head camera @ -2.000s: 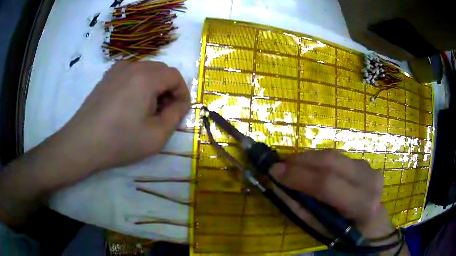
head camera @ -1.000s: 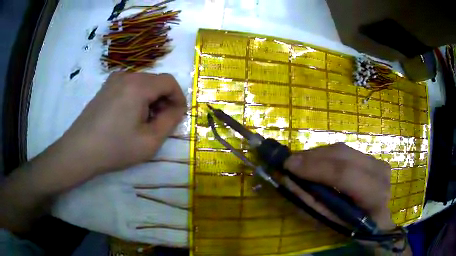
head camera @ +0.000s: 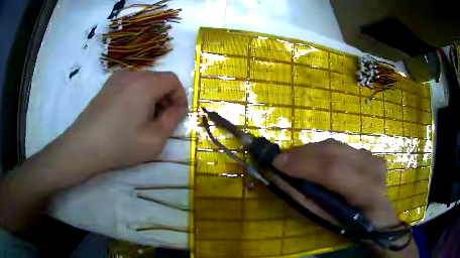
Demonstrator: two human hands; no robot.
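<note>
A glossy yellow film sheet (head camera: 312, 95) with brown grid lines lies on the white bench. My right hand (head camera: 338, 176) holds the black soldering iron (head camera: 265, 151), its tip at the sheet's left edge, with a thin guide tube beside it. My left hand (head camera: 141, 113) is at the left edge with thumb and forefinger pinched close to the iron tip. A short wire seems to be between these fingers; the fingers mostly hide it. Several attached lead wires (head camera: 164, 188) stick out left from the sheet's edge below my left hand.
A pile of loose red-brown and yellow wires (head camera: 138, 38) lies at the far left on the white bench (head camera: 65, 108). A bundle of white-ended leads (head camera: 376, 75) lies on the sheet's far right. A brown carton (head camera: 403, 20) stands beyond it. Dark equipment is at the right edge.
The iron tip shifted slightly right, off the sheet's left edge, then came back to it. The sheet sits slightly lower in view than at first. My left hand keeps its pinch.
</note>
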